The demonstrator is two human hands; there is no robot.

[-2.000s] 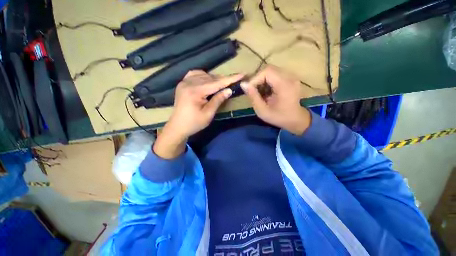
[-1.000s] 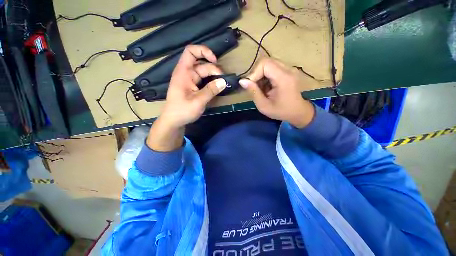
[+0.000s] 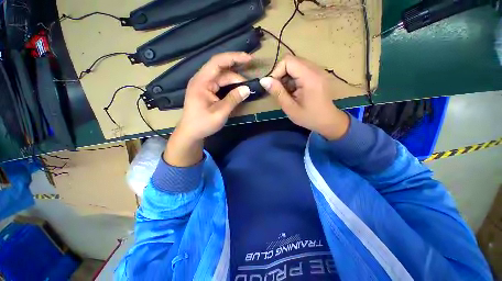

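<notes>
Several black headband parts lie slanted side by side on the tan cardboard sheet, with thin lead wires curling from their ends. My left hand is closed around the nearest strip and pinches it close to its right end, thumb on top. My right hand pinches the tip of that same end between thumb and finger; a dark wire rises from there. Whether a separate small end piece is at my right fingertips cannot be told. The middle of the nearest strip is hidden by my left hand.
An electric screwdriver lies at the upper right on the green bench. A blue bin with dark parts is below the bench edge at right. Unworked strips lie at left beside a red label. A dark cord runs along the cardboard's right side.
Since two seconds ago my left fingers have shifted along the strip and my right fingers have changed their pinch. The wire at that end now stands up away from the cardboard.
</notes>
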